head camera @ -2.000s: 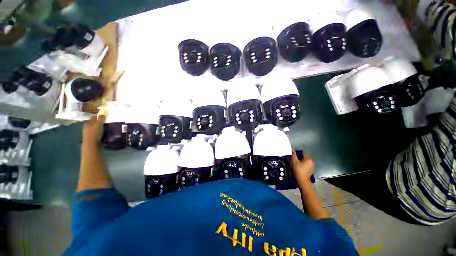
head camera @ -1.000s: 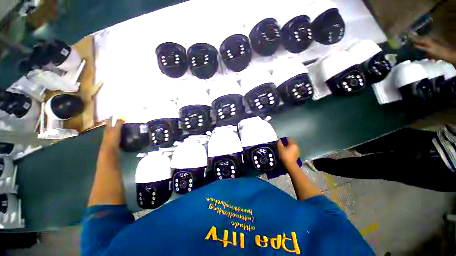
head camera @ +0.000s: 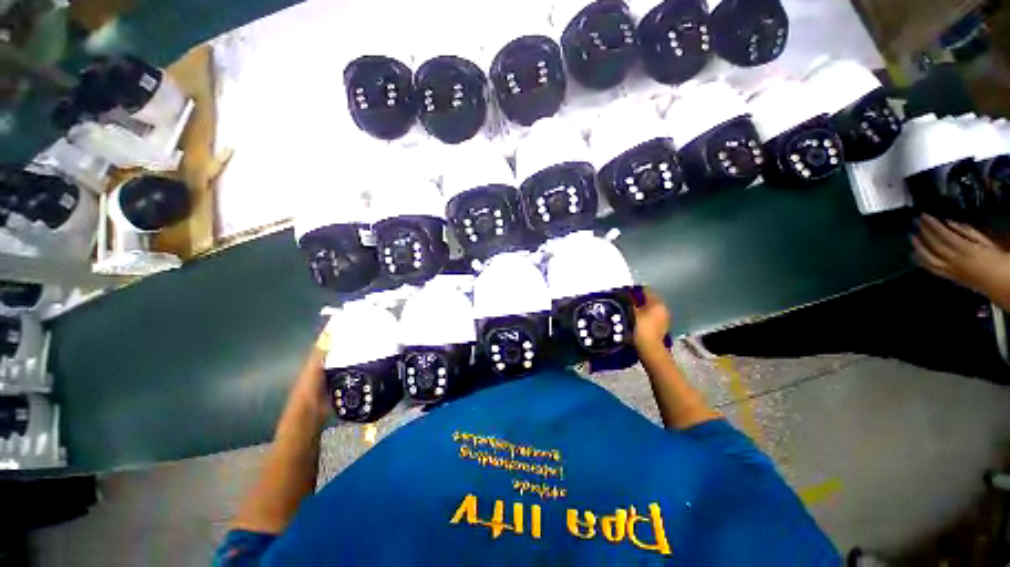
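Observation:
A front row of several white security cameras (head camera: 512,290) with black ball heads stands close to my body, lenses facing me. My left hand (head camera: 315,371) is against the left side of the leftmost camera (head camera: 363,352), with a yellow spot at the fingertip; the fingers are partly hidden. My right hand (head camera: 653,319) is at the right side of the rightmost camera (head camera: 589,277), with a dark purple cloth (head camera: 616,359) in it. The cameras between the two hands stand side by side.
A longer row of cameras (head camera: 559,194) stands just behind on the green mat (head camera: 199,343). A third row (head camera: 527,83) is on the white strip (head camera: 277,100). More cameras stand at left, one beside cardboard (head camera: 197,133). Another person's hand (head camera: 955,255) is by cameras at right.
My left hand has moved from the middle row's left end to the front row's left end. The middle row now sits farther right and back. The other person's hand has come to the cameras at right.

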